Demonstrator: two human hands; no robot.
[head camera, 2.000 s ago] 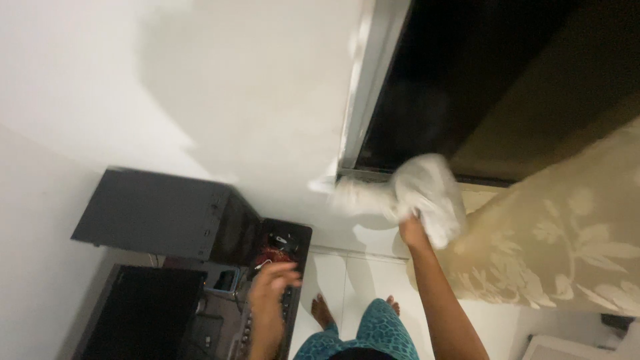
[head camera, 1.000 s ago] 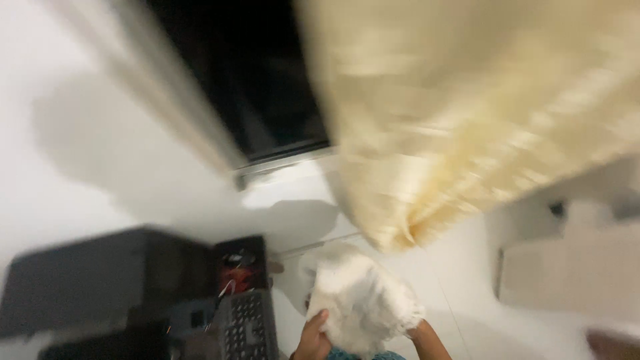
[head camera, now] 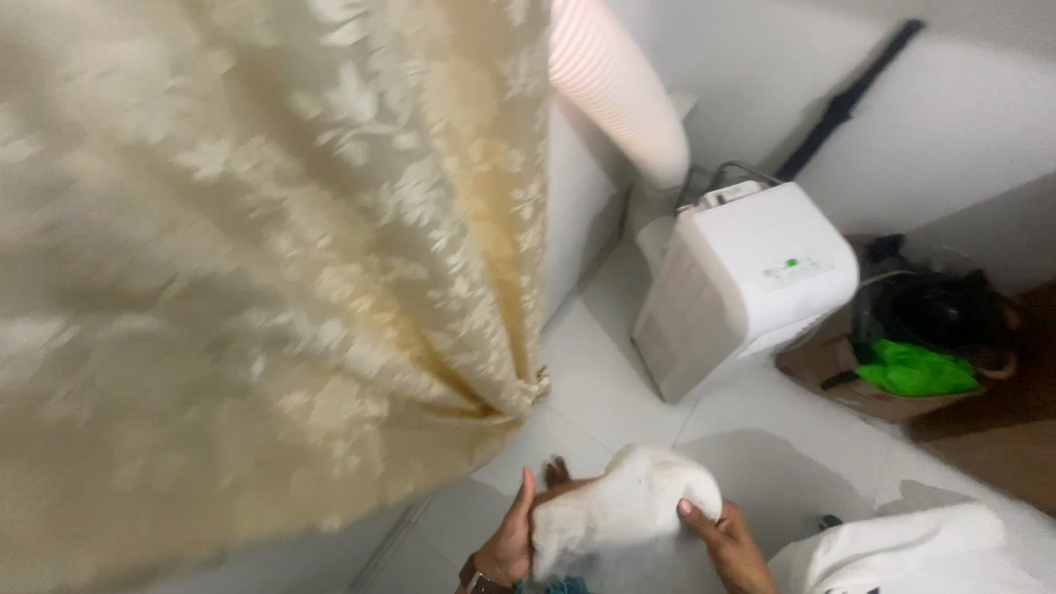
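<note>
A bunched white cloth (head camera: 627,503) is stretched between my two hands at the bottom centre, above the tiled floor. My left hand (head camera: 516,528), with a watch on its wrist, supports the cloth's left end, thumb pointing up. On the other end, my right hand (head camera: 722,536) pinches the fabric between thumb and fingers. Beige floral curtain fabric (head camera: 330,272) hangs over the left half of the view, gathered into a knot just above my left hand.
A white portable air conditioner (head camera: 742,280) stands beyond my hands, with a ribbed exhaust hose (head camera: 619,91) rising from behind it. Right of it, a cardboard box (head camera: 817,363) holds dark items and a bright green bag (head camera: 916,370). White fabric (head camera: 907,553) lies at the lower right.
Two seconds ago my right hand alone held the cloth by the window's corner; now both hands hold it. The view has swung right, from the window and computer to the curtain and air conditioner.
</note>
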